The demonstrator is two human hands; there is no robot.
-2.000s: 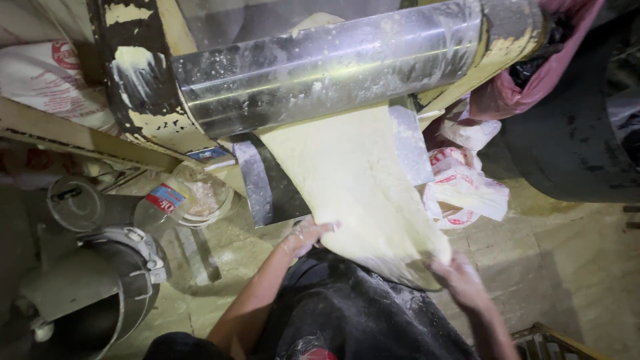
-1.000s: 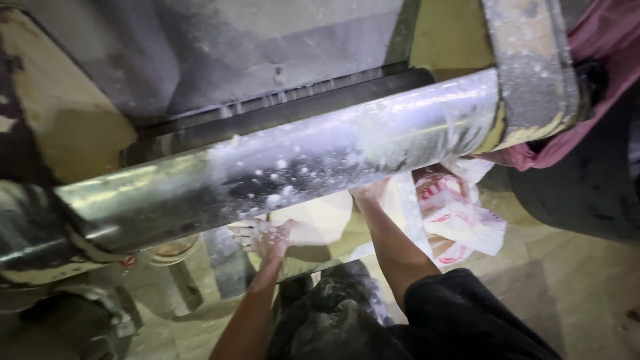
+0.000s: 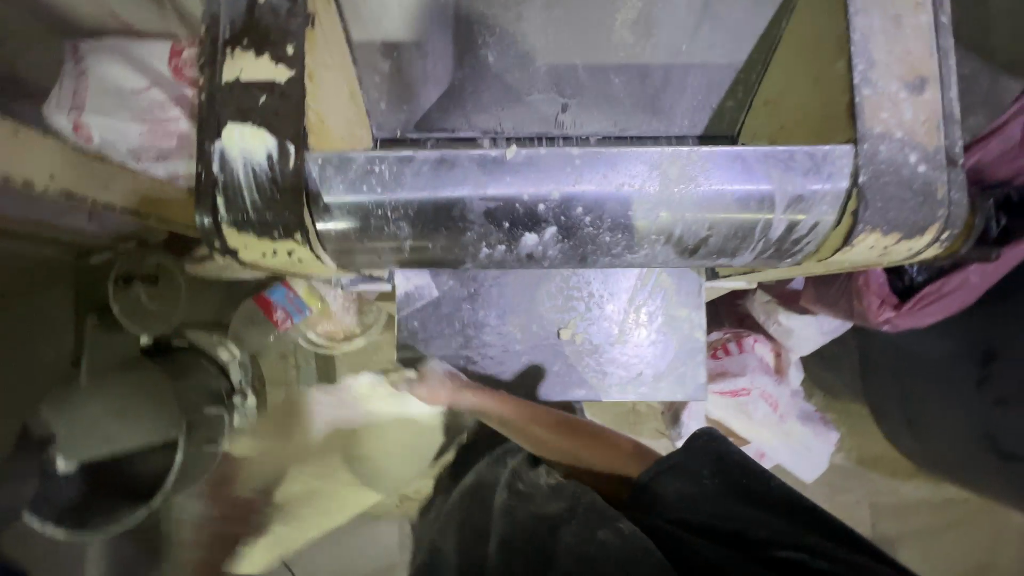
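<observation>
A pale sheet of dough, blurred by motion, hangs left of the metal tray of a dough sheeter. My right hand reaches across from the right and grips the dough's upper right edge, close to the tray's lower left corner. Only a smeared shape of my left hand shows at the dough's left side; its fingers cannot be made out. The flour-dusted steel cover of the sheeter spans the view above. Under it, the metal tray bears a small scrap of dough.
At the lower left stands a dark round pot. Behind it are a plastic tub and a container with a red and blue label. Crumpled printed bags, a pink bag and a large dark bin are at right.
Both hands have moved from below the steel cover to the left, with the dough sheet. The tray, which bore dough one second ago, now shows its metal surface. The view has levelled.
</observation>
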